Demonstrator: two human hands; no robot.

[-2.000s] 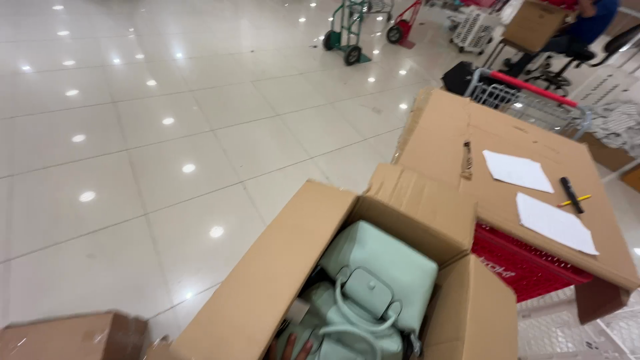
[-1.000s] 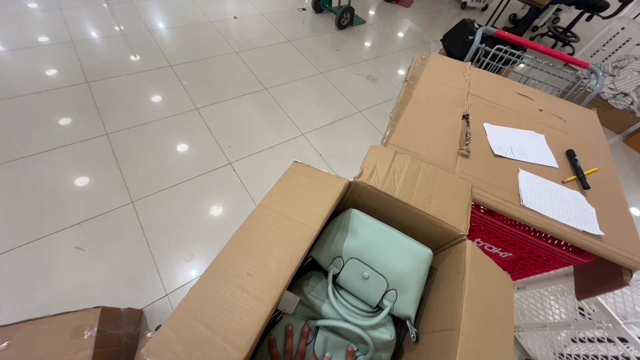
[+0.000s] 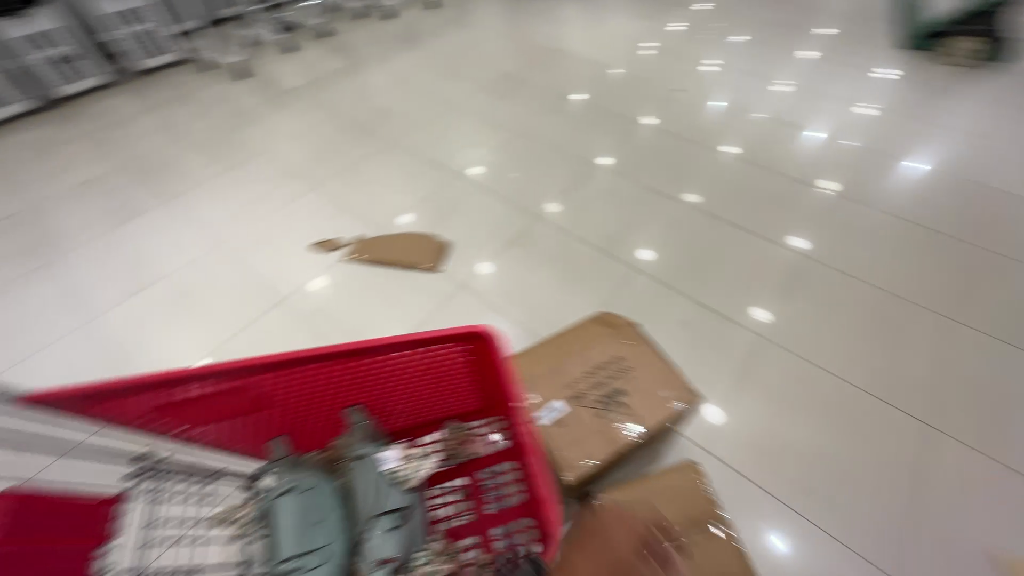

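A blurred hand, which looks like my right hand (image 3: 620, 540), is at the bottom edge, just right of the red plastic basket (image 3: 524, 448). Its fingers are too smeared to show whether it holds anything. My left hand is out of view. Inside the basket lie pale green bags, one rounded (image 3: 308, 516) and another narrower (image 3: 384, 504), beside clear plastic wrapping (image 3: 416, 464). Behind the hand is a brown cardboard surface (image 3: 688, 504).
A taped cardboard box (image 3: 604, 392) bearing writing and a white label rests on the tiled floor against the basket's right side. A torn cardboard piece (image 3: 400, 250) lies beyond. White crates (image 3: 128, 36) line the upper left. A green-framed wheeled item (image 3: 960, 32) is at the upper right.
The view has swung far to the left. The open carton with the mint green handbag, where a hand rested on the bag, is out of sight, as are the papers and pen.
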